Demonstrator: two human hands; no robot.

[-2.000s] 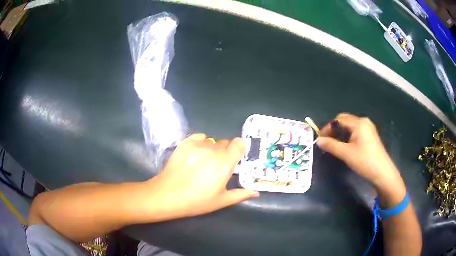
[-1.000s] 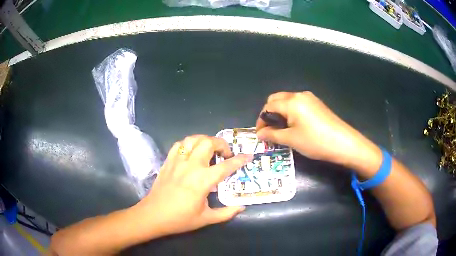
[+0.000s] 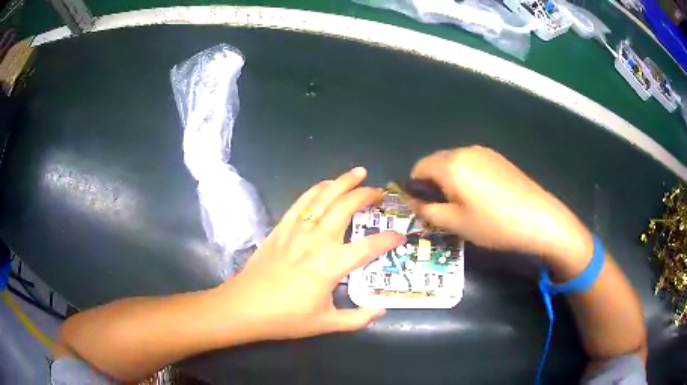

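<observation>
The open white socket housing (image 3: 407, 298) lies on the dark bench mat, with a green circuit board (image 3: 437, 258), wires and small parts inside. A brass contact strip (image 3: 393, 197) shows at its far edge, between my two hands. My left hand (image 3: 301, 252) lies over the housing's left side, with fingers on its inner parts and the thumb at the near edge. My right hand (image 3: 490, 199) grips a short dark tool (image 3: 427, 190) over the housing's far right part; the tool's tip is hidden. A clear plastic bag (image 3: 218, 150) with white contents lies left of the housing.
A pale metal edge (image 3: 422, 46) runs between the mat and a green conveyor bearing bagged cords and several open housings (image 3: 544, 19). A brass strip pile (image 3: 669, 252) lies at the right edge. A blue wrist strap (image 3: 580, 272) and cord hang from my right wrist.
The view has shifted. My right hand has stayed on the housing's far part with the tool. My left fingers have spread towards the far edge, where a brass strip now shows.
</observation>
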